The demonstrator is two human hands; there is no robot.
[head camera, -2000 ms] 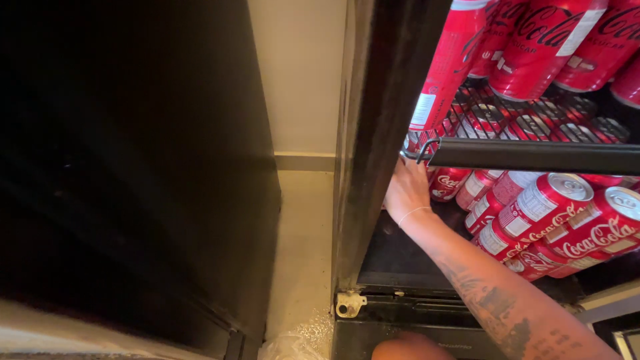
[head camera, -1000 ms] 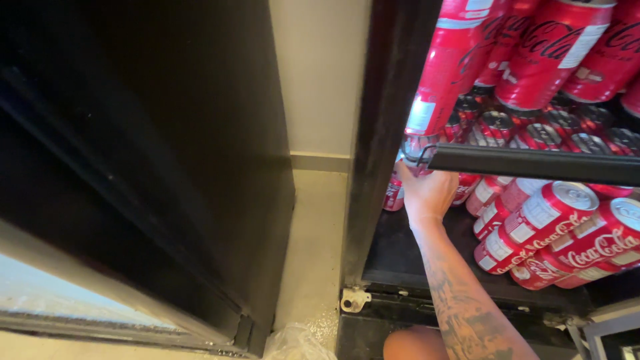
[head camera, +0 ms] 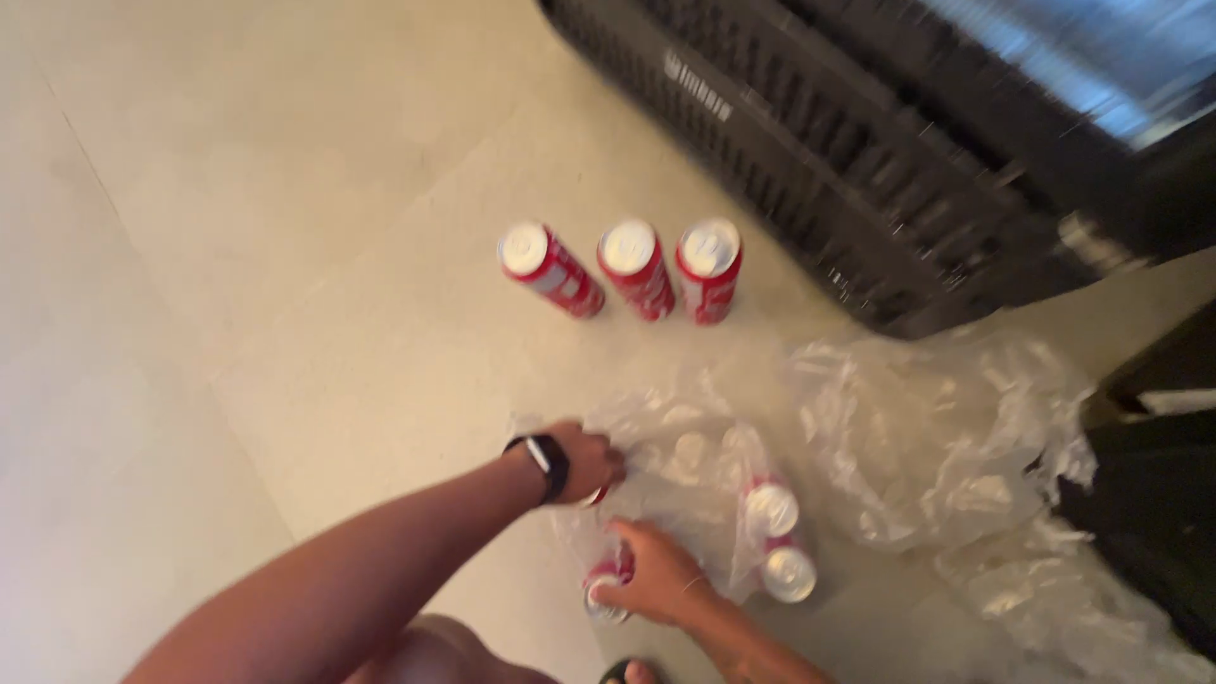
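Observation:
My left hand, with a dark watch on its wrist, is over the near left edge of a clear plastic wrap on the floor. A bit of a red can shows beneath its fingers, and whether they grip it is unclear. My right hand has thumb and fingers around a red drink can at the wrap's near side. Two more cans, one behind the other, stand at the wrap's right side. Beyond the wrap, three tall red cans stand in a row.
A black Imbera cooler's slotted base crosses the upper right. More crumpled clear plastic lies on the right, beside a dark object. My knee and part of a foot show at the bottom edge.
The view has swung from the open cooler shelves to the floor. A hand that was at the cooler's shelf edge is no longer there; both my hands are now down at the plastic wrap.

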